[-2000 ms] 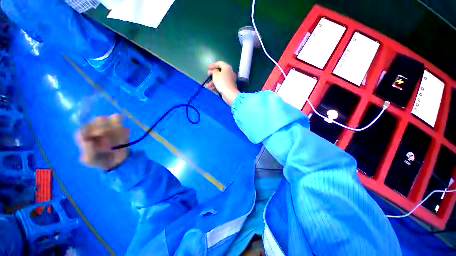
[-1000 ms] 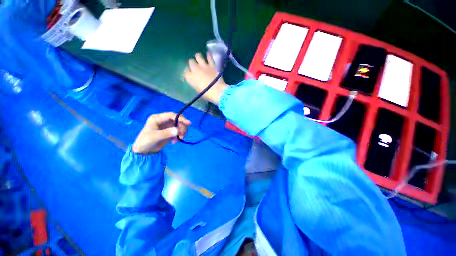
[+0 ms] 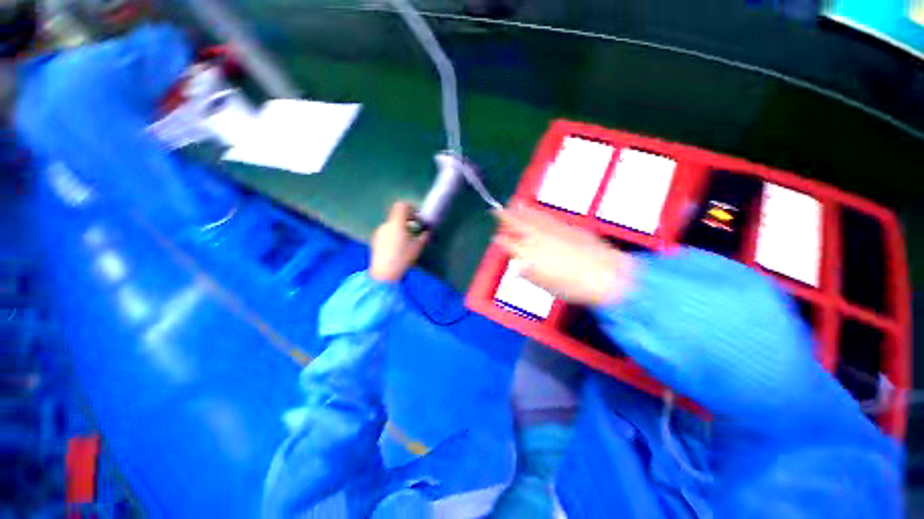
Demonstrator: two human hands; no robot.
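Observation:
The red phone tray (image 3: pixel 699 162) lies on the bench at the right, with phones in its slots. Some screens are lit white, and one dark phone (image 3: pixel 721 213) shows a small orange mark. My left hand (image 3: pixel 393 243) is closed round the lower end of the pale barcode scanner (image 3: pixel 440 195), left of the tray. My right hand (image 3: pixel 552 253) is blurred over the tray's left part and hides some slots. Its fingertips are at the white cable (image 3: pixel 480 186); whether they grip it cannot be told.
A white paper sheet (image 3: pixel 294 135) lies on the dark green bench at the left. Another person's blue sleeve (image 3: pixel 106 96) is at the upper left. A lit screen (image 3: pixel 892 22) shows at the top right. A thin white cable crosses the back. Blue floor lies below left.
My left hand has moved from the black cord up to the scanner's lower end. My right hand has left the scanner and moved right, over the tray. The view has shifted.

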